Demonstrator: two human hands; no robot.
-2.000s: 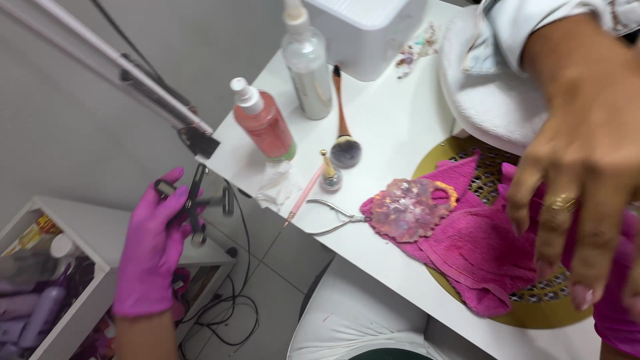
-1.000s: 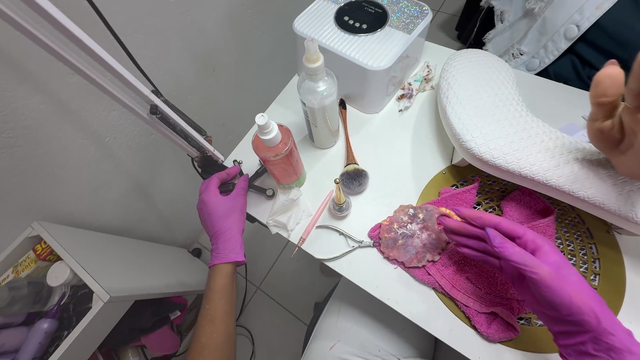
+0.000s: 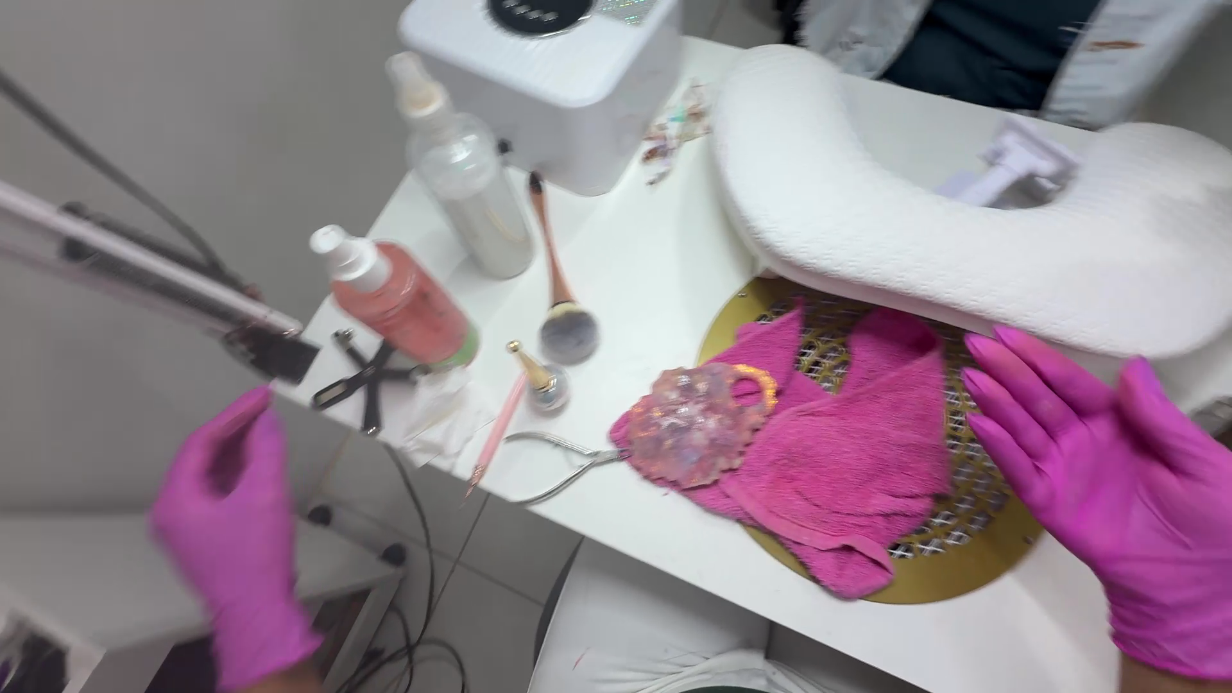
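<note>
My left hand [image 3: 231, 520], in a pink glove, hovers off the table's left corner with its fingers curled together and nothing visible in it. Nearest to it is a black phone-holder-like tool [image 3: 366, 385] lying on that corner. My right hand [image 3: 1107, 491], gloved in pink, is palm up with fingers apart, holding nothing, over the right edge of the gold dust-collector grille [image 3: 717, 337]. A pink towel [image 3: 857, 452] lies folded across the grille. A glittery resin palette [image 3: 698, 423] rests on the towel's left end, beside metal cuticle nippers [image 3: 568, 462].
A pink spray bottle [image 3: 409, 303], a clear spray bottle [image 3: 472, 183], a makeup-style brush [image 3: 563, 289], a small polish bottle [image 3: 539, 377] and a pink pen-like tool [image 3: 499, 433] lie or stand at left. Behind are a white nail lamp [image 3: 568, 96] and a white armrest [image 3: 914, 231]. A person sits opposite.
My left hand has left the black tool, which it held two seconds ago, on the table corner. My right hand has moved off the palette and turned palm up. The other person's hand has left view.
</note>
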